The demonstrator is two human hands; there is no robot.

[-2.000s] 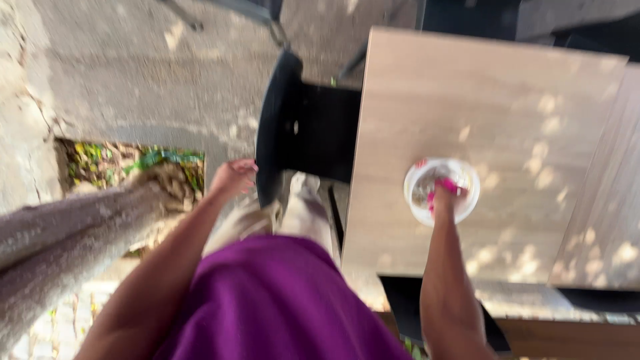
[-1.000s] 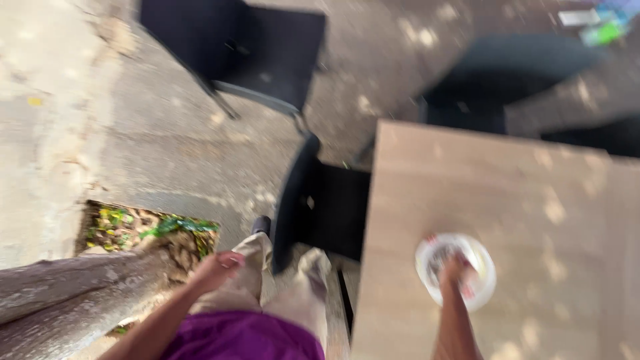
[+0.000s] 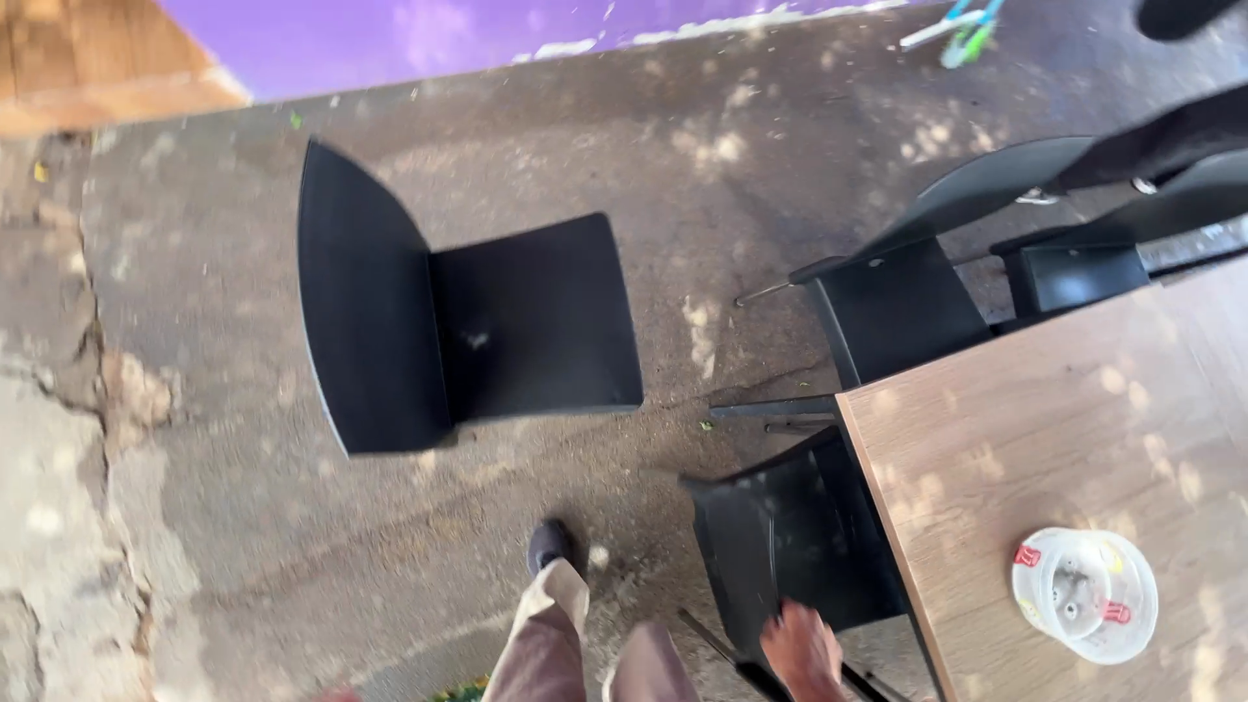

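Observation:
My right hand (image 3: 801,648), slightly blurred, is at the lower edge of a black chair (image 3: 795,546) beside the table, its fingers curled on that edge. Of my left hand only a blurred bit of skin (image 3: 336,694) shows at the bottom edge; whatever it holds is hidden. On the wood-look tabletop (image 3: 985,458), right of my right hand and apart from it, stands a round translucent plastic tub (image 3: 1136,609) with red marks and a smaller plastic container (image 3: 1072,590) inside.
A separate black chair (image 3: 531,322) stands on the concrete floor ahead, with more black chairs (image 3: 897,307) along the table's far side. A purple wall (image 3: 390,44) runs across the top. Blue and green items (image 3: 965,39) lie near it. The floor at left is cracked (image 3: 97,390).
My right hand has left the plastic tub and is now at the chair by the table. My left hand has dropped almost out of view. The view has shifted toward the wall.

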